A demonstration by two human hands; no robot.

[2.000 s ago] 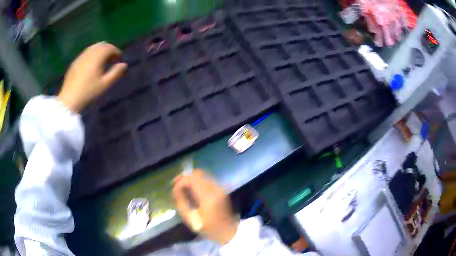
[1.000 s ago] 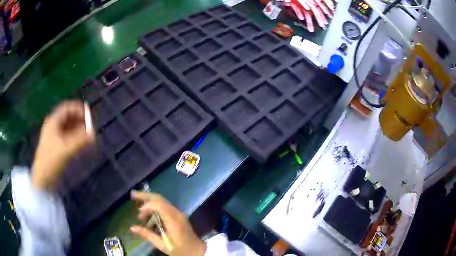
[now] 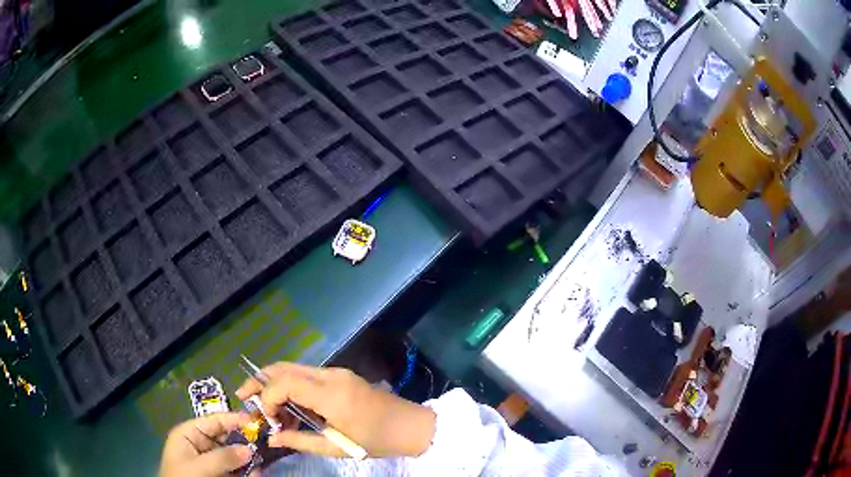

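Observation:
My left hand (image 3: 207, 449) is at the bottom edge, partly cut off, its fingertips pinching a small yellow and dark part (image 3: 252, 430). My right hand (image 3: 359, 410) meets it from the right and holds slim tweezers (image 3: 297, 408) like a pen, with the metal prongs pointing up and left. Something small and white shows at the right fingertips. A white-rimmed watch case (image 3: 207, 397) lies just beyond my left hand by a yellow-gold grid of pieces (image 3: 238, 345). Another case (image 3: 355, 240) lies on the green bench (image 3: 397, 256) beside a blue stick (image 3: 374, 206).
Two large black foam trays (image 3: 238, 219) (image 3: 467, 112) fill the bench behind; the left one holds two dark cases (image 3: 248, 67). At right stands the white press (image 3: 560, 307) with its yellow cylinder (image 3: 742, 158), black plates (image 3: 639, 340) and a case (image 3: 693, 399) in a brown nest.
My left hand has moved from over the left tray down to the front and now meets my right hand. The camera view has shifted, so the left tray shows more fully.

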